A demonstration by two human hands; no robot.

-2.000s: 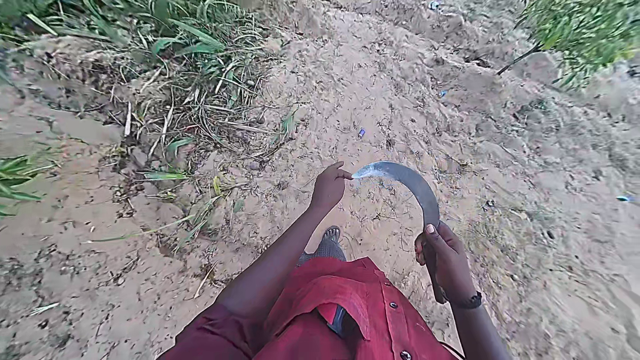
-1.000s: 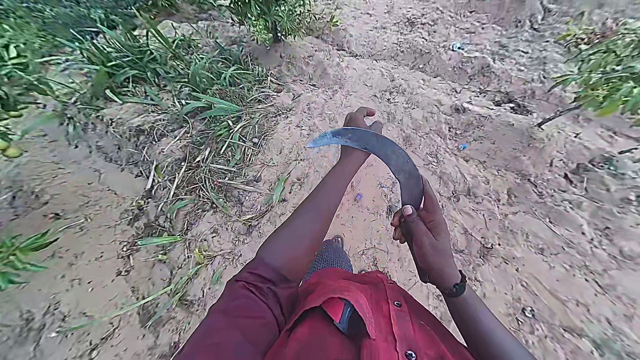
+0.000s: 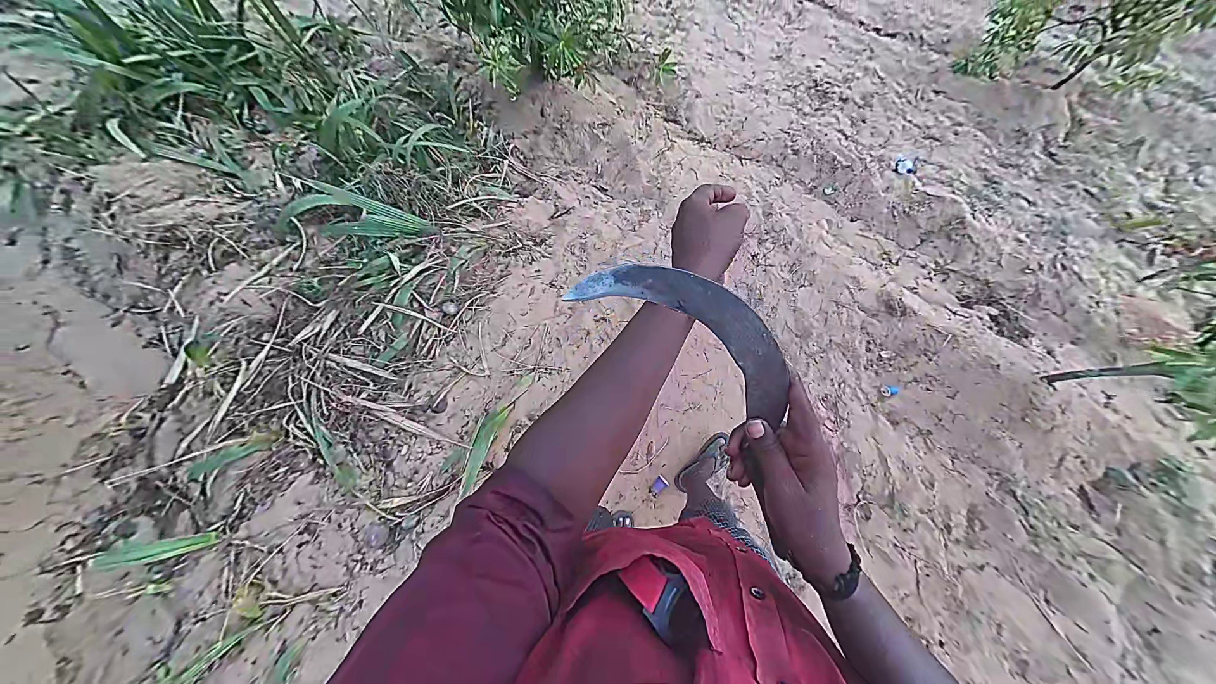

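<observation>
A curved metal sickle blade (image 3: 727, 318) arches across the middle of the head view, its lighter, pointed tip toward the left. My right hand (image 3: 793, 475), with a dark band on the wrist, grips its lower end, thumb laid on the metal. Any handle is hidden behind the hand or out of sight. My left hand (image 3: 710, 228) is beyond the blade, fingers curled in, with nothing visible in them. The blade passes over my left wrist and forearm; whether it touches the skin I cannot tell.
Long green grass (image 3: 380, 123) and dry stalks (image 3: 313, 332) lie to the left on sandy ground. A leafy shrub (image 3: 546, 38) stands at the top, and branches reach in at right. Small litter (image 3: 904, 165) dots the soil. My sandalled foot (image 3: 705, 461) is below.
My left hand was at the sickle's tip two seconds ago; it has moved forward beyond the blade, and its fingers have curled in. My right hand still holds the sickle.
</observation>
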